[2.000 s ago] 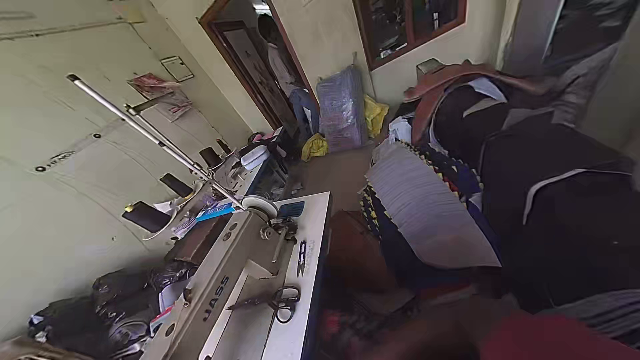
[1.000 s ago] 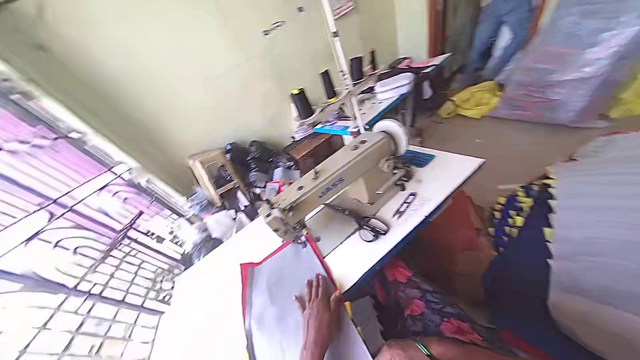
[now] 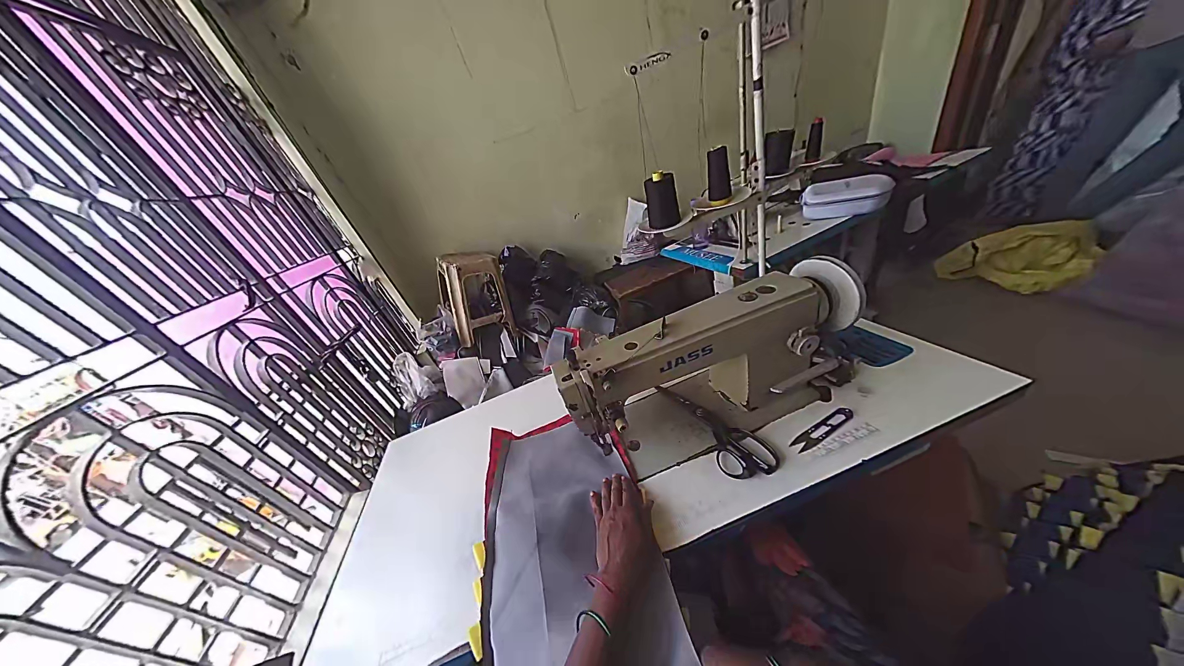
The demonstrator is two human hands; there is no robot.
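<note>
My left hand [image 3: 620,532] lies palm down on a grey fabric panel [image 3: 546,536] with red edging and yellow tabs along its left side. The fingers are stretched out just in front of the needle area of a JASS sewing machine [image 3: 689,347], where the panel's red edge reaches under the head. Only a bit of my right hand [image 3: 726,655] shows at the bottom edge, beside the panel; its fingers are hidden. Black-handled scissors [image 3: 745,453] rest against the machine bed, and thread snips [image 3: 826,428] lie to their right on the white table [image 3: 416,518].
A metal window grille [image 3: 185,305] stands at left. Behind the table are a stool [image 3: 474,291], black bags and a second table with thread cones [image 3: 661,201] and a case [image 3: 846,196]. Dark fabric with yellow tabs [image 3: 1091,536] lies at lower right. A person's patterned clothing [image 3: 1064,102] shows at upper right.
The view has swung left and down to the machine since two seconds ago. My left hand, on the panel a second ago, remains there near the machine head.
</note>
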